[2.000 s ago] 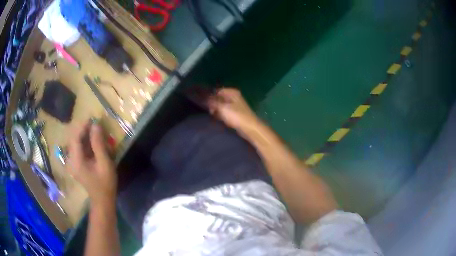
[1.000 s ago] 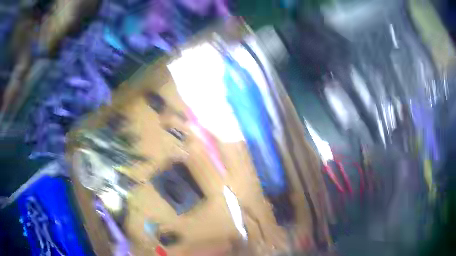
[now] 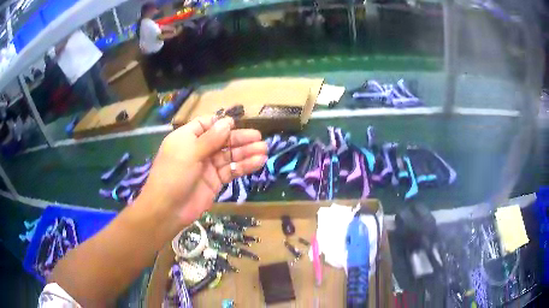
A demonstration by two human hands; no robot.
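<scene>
My left hand is raised over the far side of the cardboard tray, palm towards me. Its thumb and index finger pinch a small dark part; the other fingers are loosely spread. A thin dark line, perhaps a lead, hangs across the fingers to a small pale tip. My right hand is not in view. In the tray are a black square fixture, a blue electric screwdriver on white cloth, a pink stick and a small dark oval part.
Circuit boards and a cream tape roll lie in the tray's left part. Purple, turquoise and pink handle shells lie beyond it. A blue bin is left, black tools right. A person stands far off.
The view has swung up from my lap and floor to the tray and line. My left hand is now raised with a small dark part; my right hand has left the picture.
</scene>
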